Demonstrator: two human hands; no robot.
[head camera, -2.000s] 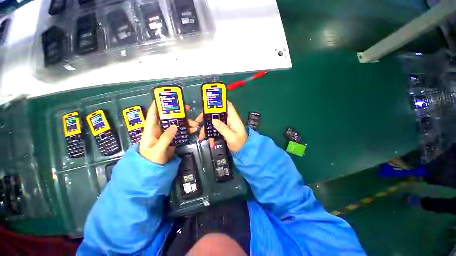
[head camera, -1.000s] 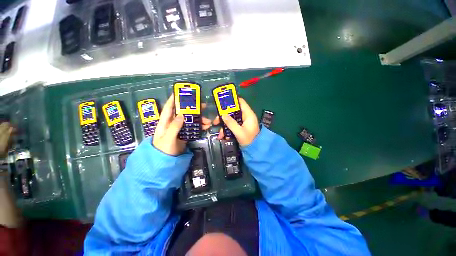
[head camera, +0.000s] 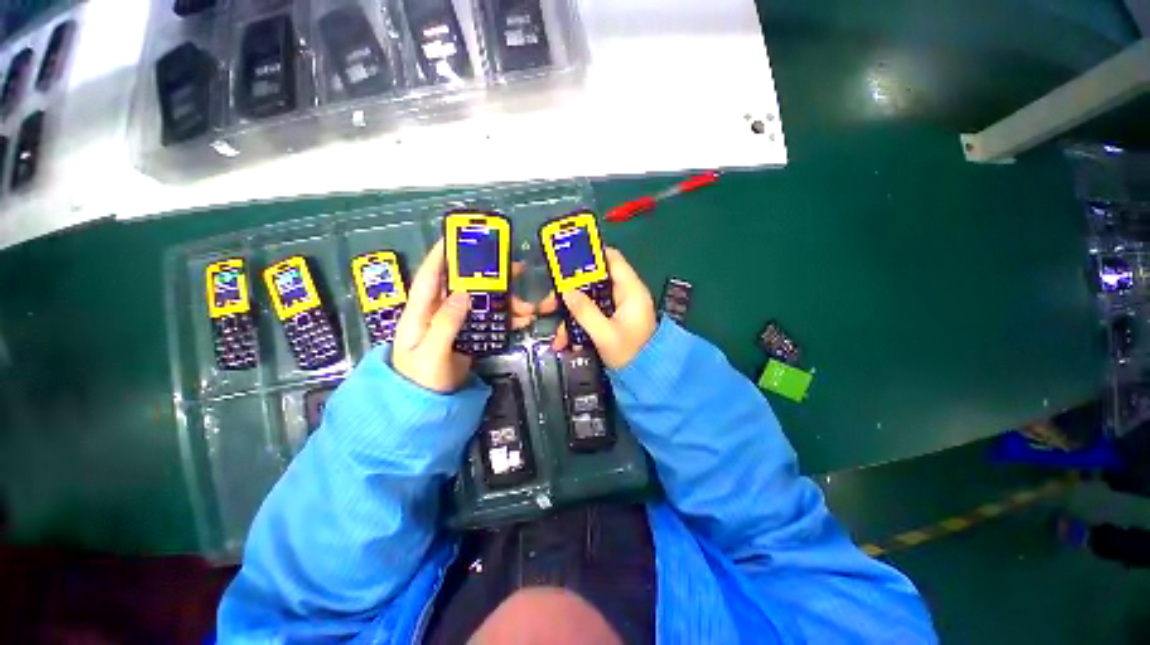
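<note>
My left hand (head camera: 435, 331) holds an upright keypad mobile phone (head camera: 478, 258) with a yellow frame and lit blue screen, the thumb on its upper keys. My right hand (head camera: 618, 315) holds a second such phone (head camera: 575, 252), slightly tilted, the thumb just below its screen. Both are above the clear blister tray (head camera: 208, 441). Three yellow-framed phones with lit screens lie in its upper pockets at the left, one of them (head camera: 300, 309) in the middle. Black face-down phones (head camera: 506, 435) lie in the lower pockets, one partly hidden by my left sleeve.
A second blister tray (head camera: 366, 107) with black phones lies on the white board (head camera: 681, 95). Right of my hands are a red pen (head camera: 662, 197), small black pieces (head camera: 677, 299) and a green piece (head camera: 786, 379). A pale metal bar (head camera: 1072, 101) stands at the upper right.
My hands and both phones have shifted right in the picture with the whole scene. Both held screens changed from several text lines to mostly blue. The neighbouring tray and hand at left are gone.
</note>
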